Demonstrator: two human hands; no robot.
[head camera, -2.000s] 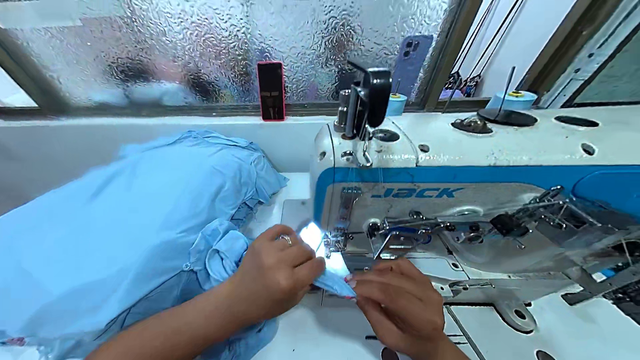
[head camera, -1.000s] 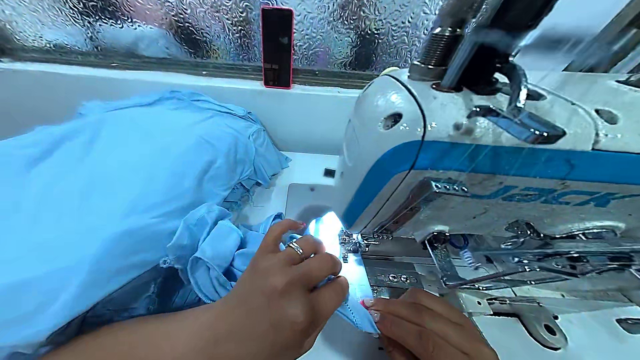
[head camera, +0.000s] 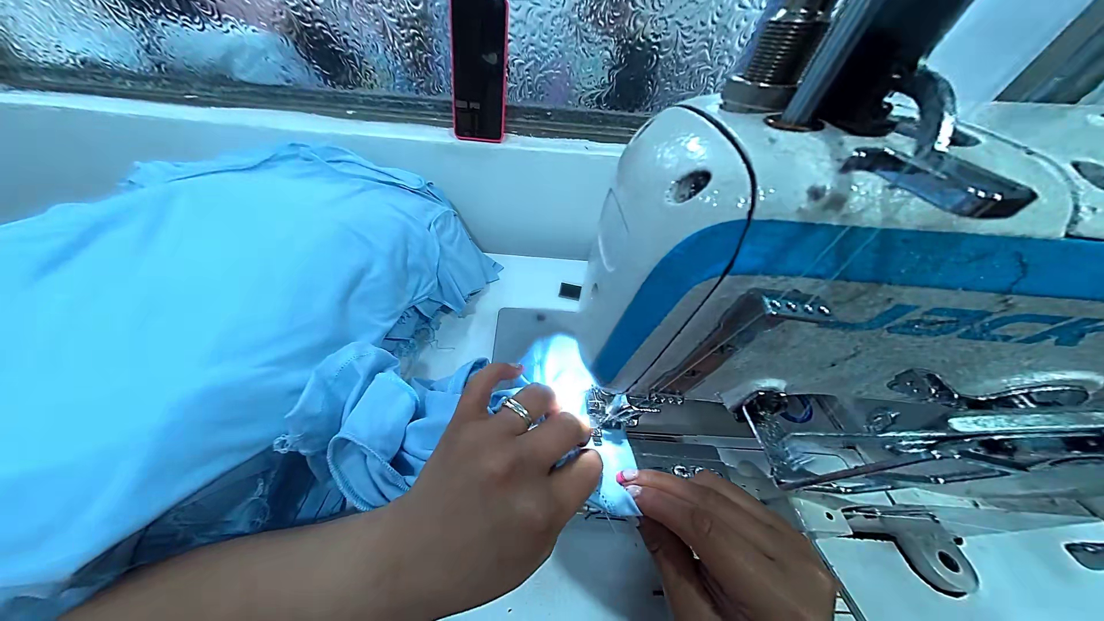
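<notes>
Light blue fabric (head camera: 614, 473) lies under the lit presser foot (head camera: 608, 407) of a white and blue Jack sewing machine (head camera: 690, 250). My left hand (head camera: 509, 479), with a ring on one finger, rests on the fabric just left of the foot, its fingers bent and pressing on the cloth. The fabric's near edge is pinched between thumb and finger of my right hand (head camera: 733, 539), in front of the foot. Bunched blue cloth (head camera: 371, 423) trails to the left of my left hand. The needle tip cannot be made out in the glare.
A large heap of light blue garments (head camera: 216, 293) covers the left of the white table (head camera: 552, 573). A phone with a red edge (head camera: 479, 73) leans upright against the textured window (head camera: 586, 52) on the ledge behind. Metal guide arms (head camera: 949, 444) extend at right under the machine head.
The view has moved closer to the machine since the oldest frame. Both hands stay at the fabric by the presser foot, and my left fingers have bent more.
</notes>
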